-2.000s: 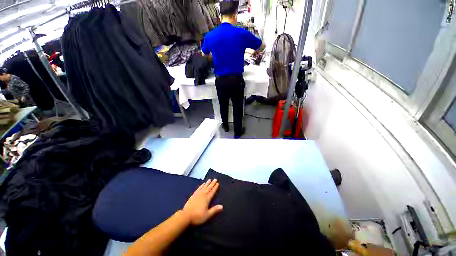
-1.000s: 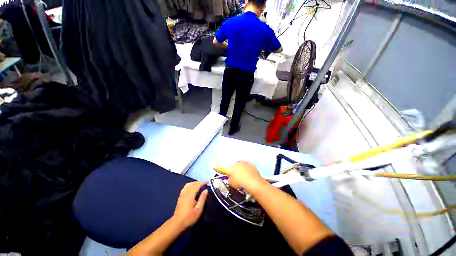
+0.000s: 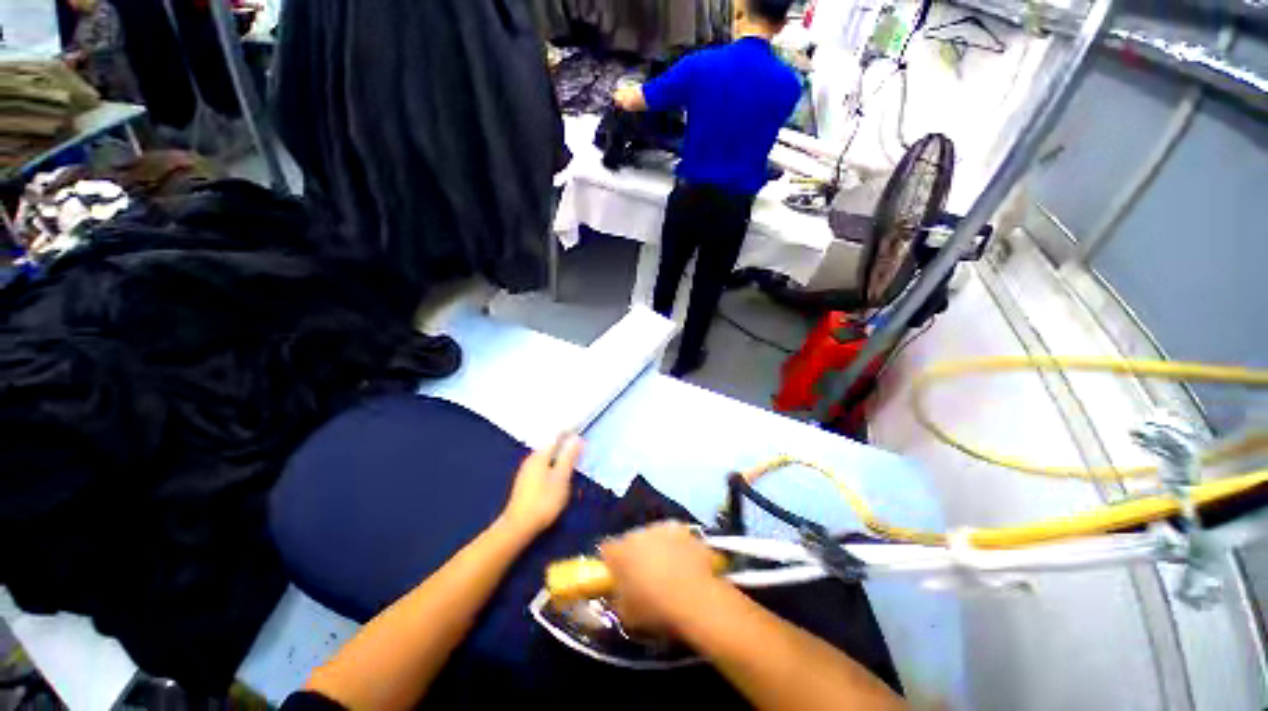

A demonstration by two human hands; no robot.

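A black garment [image 3: 821, 625] lies over the right part of the navy pressing board [image 3: 389, 486]. My right hand [image 3: 661, 576] is closed around the yellow handle of the steam iron [image 3: 598, 632], which is on the garment; hand and iron are slightly blurred. My left hand [image 3: 545, 483] rests at the board's far edge, left of the iron, by the garment's edge, with fingers together and the thumb partly hidden. I cannot see it holding cloth. The garment's near part is cut off by the frame.
A yellow hose [image 3: 1085, 528] and white-wrapped line run right from the iron. A black crumpled pile [image 3: 167, 403] lies left. A white block [image 3: 612, 368] sits at the table's far edge. Black garments [image 3: 417, 139] hang behind. A blue-shirted person [image 3: 737, 118], fan and red object are beyond.
The iron, absent at first, came into my right hand and has moved left and nearer me on the garment. My left hand has moved up to the board's far edge. The camera view has shifted.
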